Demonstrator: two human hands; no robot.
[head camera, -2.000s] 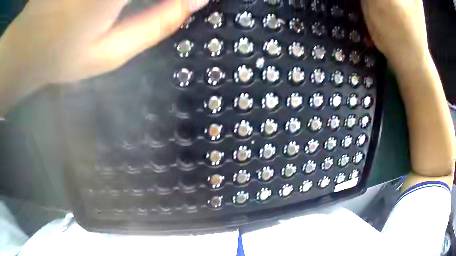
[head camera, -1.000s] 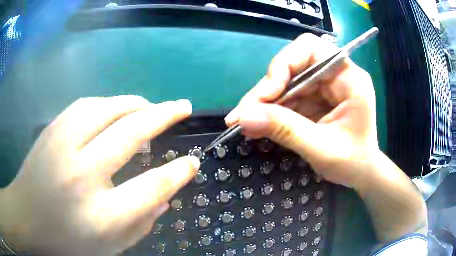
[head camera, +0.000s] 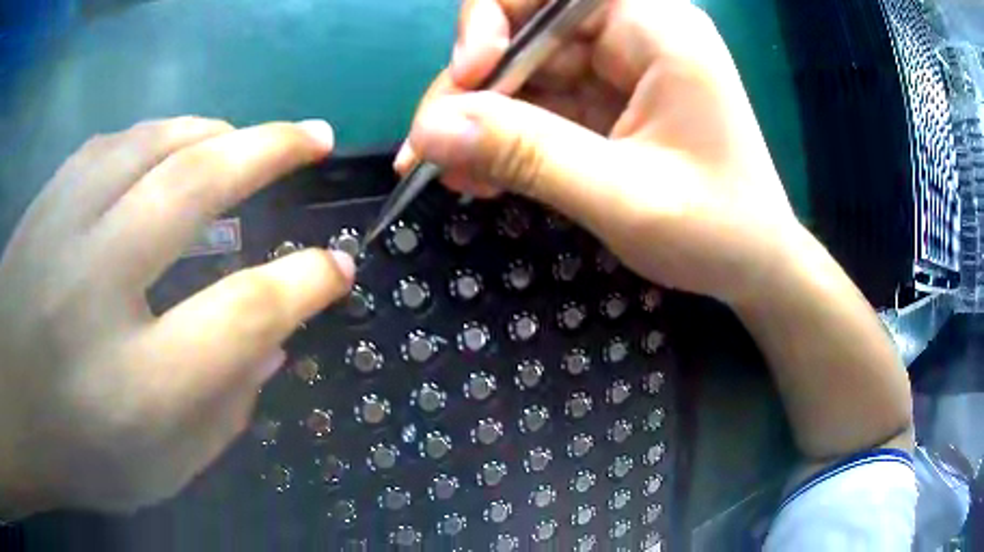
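The black component tray (head camera: 518, 356) has rows of pockets holding small round components (head camera: 429, 396), silver discs with bright dotted rings. My right hand (head camera: 604, 140) holds the metal tweezers (head camera: 410, 192) slanting down to the left. Their dark tip is at a component (head camera: 346, 244) in the tray's top row. My left hand (head camera: 162, 313) lies over the tray's left part, with its thumb and forefinger apart. One left fingertip rests right beside that same component. Whether it touches the component is not clear. The left hand hides part of the tray.
A green mat (head camera: 356, 65) lies behind the tray. A white label (head camera: 221, 236) shows between my left fingers. A tall pile of black stacked trays (head camera: 863, 140) stands at the right. Clear plastic packaging (head camera: 966, 162) is at the right edge.
The view has shifted, so hands and tray sit higher and further left than a second ago. The tweezer tip stays at the same component. Two seconds ago the view showed the tray's near edge.
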